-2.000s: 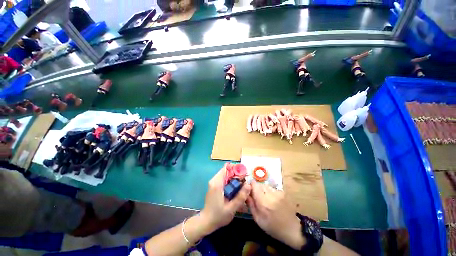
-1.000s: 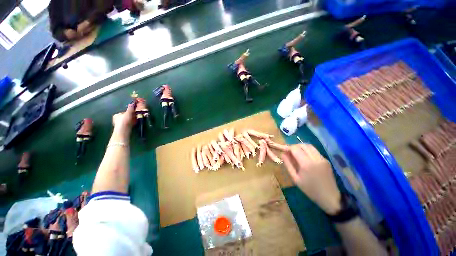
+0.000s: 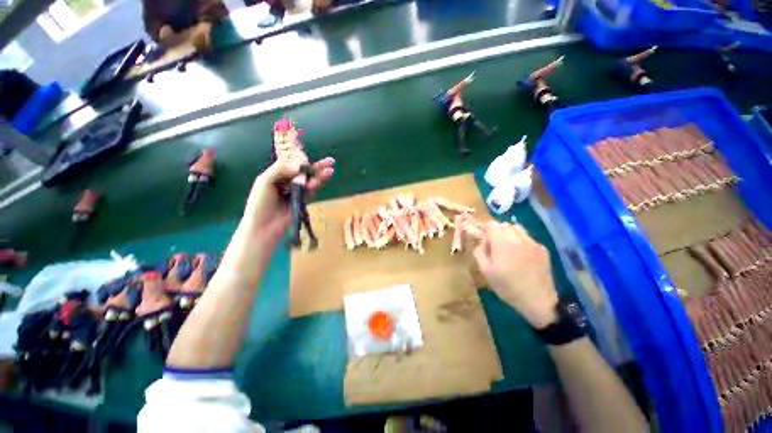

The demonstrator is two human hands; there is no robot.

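Observation:
My left hand [image 3: 283, 190] is closed around an action figure body [image 3: 291, 152] with a pink torso, a red head end and dark legs hanging below the hand. It is over the near edge of the conveyor. My right hand [image 3: 518, 264] is at the right end of the pile of pink figure arms [image 3: 402, 221], its fingertips closed on one figure arm [image 3: 472, 227]. The pile lies on brown cardboard [image 3: 326, 279]. An orange-red dish [image 3: 381, 325] sits on a clear bag [image 3: 403, 305] on the cardboard, nearer me.
A green conveyor [image 3: 364, 135] carries spaced figures beyond the bench. A blue tote [image 3: 622, 245] with rows of arms stands at the right, white bottles [image 3: 510, 188] beside it. Dark-legged figures [image 3: 152, 296] lie at the left. A person [image 3: 180, 21] is across the line.
My left hand has lifted a figure off the conveyor and brought it right and nearer me. My right hand stays at the arm pile. The view has shifted slightly.

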